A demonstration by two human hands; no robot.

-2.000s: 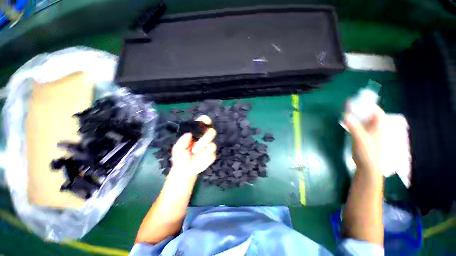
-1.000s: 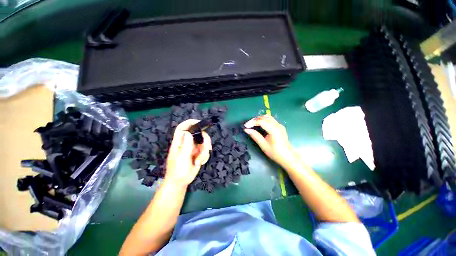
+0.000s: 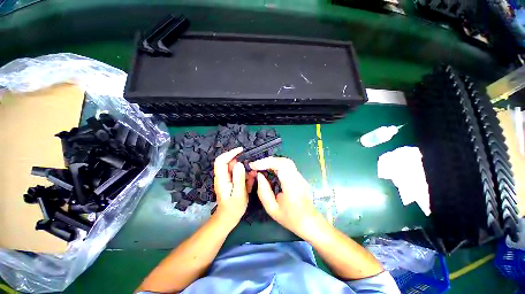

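Observation:
My left hand [image 3: 231, 182] grips a glossy black plastic housing [image 3: 260, 150] above the heap of small dark-grey pads [image 3: 198, 152]. My right hand [image 3: 285, 192] is at the near end of the same housing, thumb and forefinger bent against it. Whether a pad is between the fingers is hidden. The white squeeze bottle [image 3: 380, 135] lies on its side on the green bench, its thin tip pointing right. More loose housings [image 3: 86, 178] lie in the open clear bag [image 3: 129, 212] at the left.
A long black tray [image 3: 242, 69] tops a stack beyond the heap, with a few housings [image 3: 164, 35] at its left corner. A crumpled white cloth [image 3: 406, 175] lies by a tall black ridged stack [image 3: 455, 161] at right. A blue basket [image 3: 423, 279] is at lower right.
The bottle went from my right hand to the bench. My right hand has moved left and now meets my left hand at the housing. The camera view has also shifted.

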